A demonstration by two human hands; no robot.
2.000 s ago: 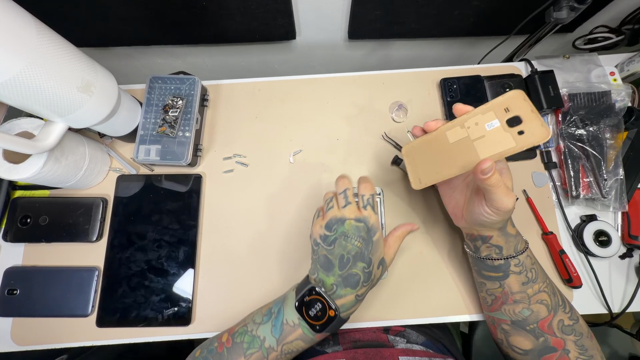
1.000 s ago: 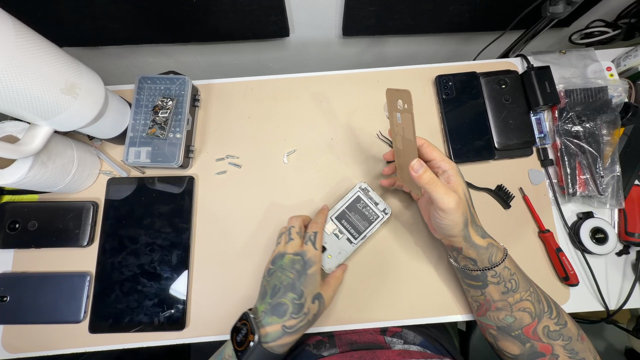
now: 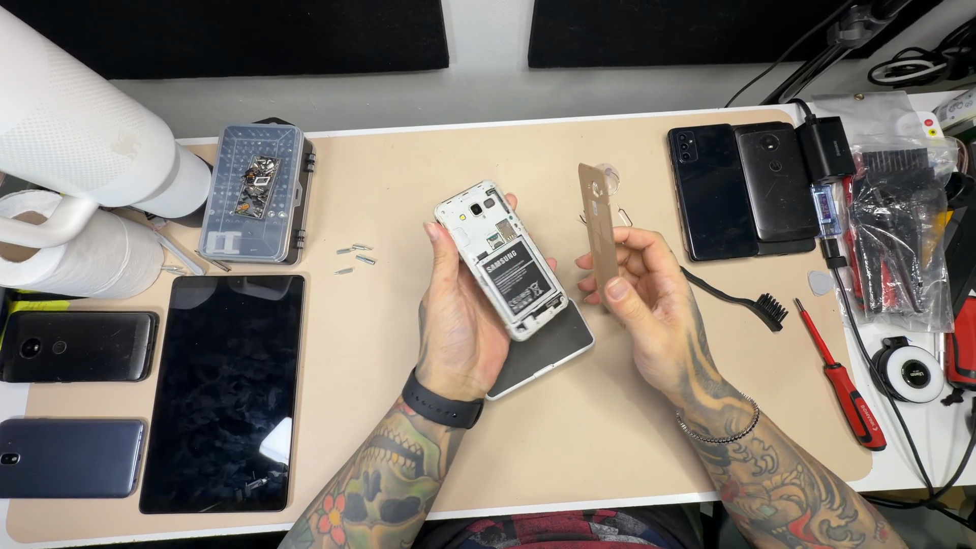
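Note:
My left hand (image 3: 465, 328) holds a smartphone with its back off (image 3: 503, 259), raised and tilted; a Samsung battery (image 3: 517, 280) shows in its bay. Below that phone, a dark flat device with a light edge (image 3: 541, 351) lies on the mat, partly covered. In my right hand (image 3: 648, 305) is a gold phone back cover (image 3: 599, 225), pinched between thumb and fingers and turned nearly edge-on. Tweezers (image 3: 624, 216) and a clear round disc (image 3: 608, 180) lie behind the cover, partly hidden. A black brush (image 3: 762, 309) rests to the right of my right hand.
Left on the mat are a tablet (image 3: 225, 389), two phones (image 3: 76, 345), several small metal bits (image 3: 358, 252) and a lidded plastic case (image 3: 255, 194). A large white tumbler (image 3: 91, 114) stands by a paper roll (image 3: 84, 252). Rightward are two more phones (image 3: 709, 191), a red screwdriver (image 3: 846, 389) and cables.
My left hand has lifted the open phone from the mat, uncovering the dark device below it. The gold cover, first held with its broad face showing, has been turned edge-on in my right hand.

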